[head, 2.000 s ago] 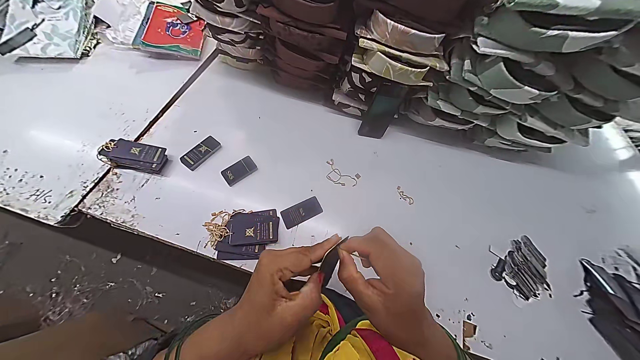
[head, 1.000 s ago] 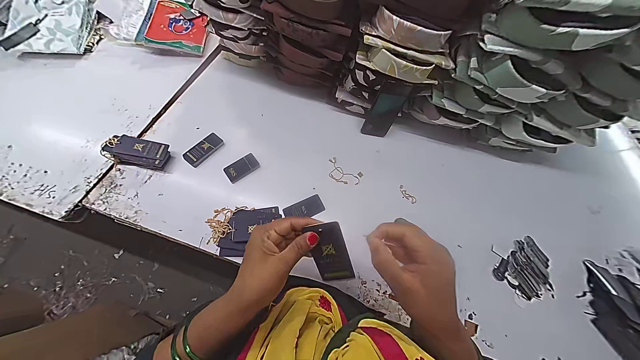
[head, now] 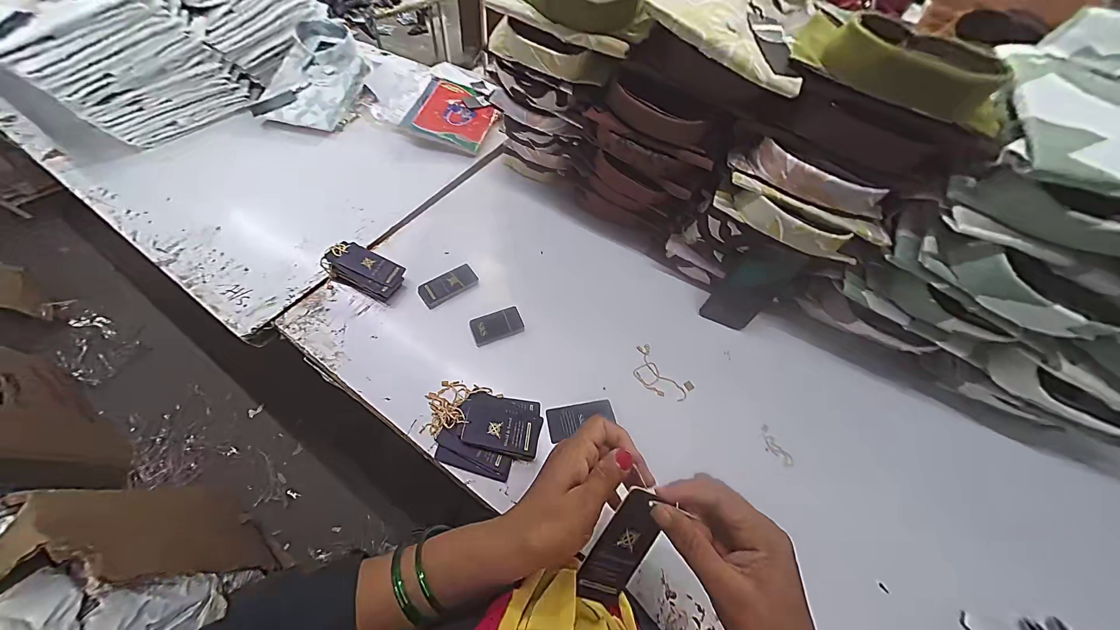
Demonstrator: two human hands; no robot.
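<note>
At the lower middle, my right hand (head: pixel 731 542) pinches the top corner of a black hang tag (head: pixel 623 541) bearing a gold emblem. Touching the tag's top edge, my left hand (head: pixel 582 481) holds a thin pale string between thumb and fingers. Left of my hands lies a pile of black hang tags (head: pixel 499 429) with gold strings (head: pixel 448 404) bunched at its corner. One dark tag (head: pixel 573 418) lies flat behind my left hand. Farther back are a second stack of strung tags (head: pixel 366 269) and two small dark packs (head: pixel 448 285). Loose gold strings (head: pixel 658 378) lie right of these.
Stacks of folded collared shirts (head: pixel 647 157) line the table's back edge, a dark flat object (head: pixel 733 302) beside them. A red printed packet (head: pixel 453 114) and more folded shirts (head: pixel 131 70) stand farther left. Cardboard (head: pixel 131 534) is below the table's near edge.
My right hand, apart from the tag one second ago, has come to its top corner. My left hand held the tag then and now holds the string. The view has swung left.
</note>
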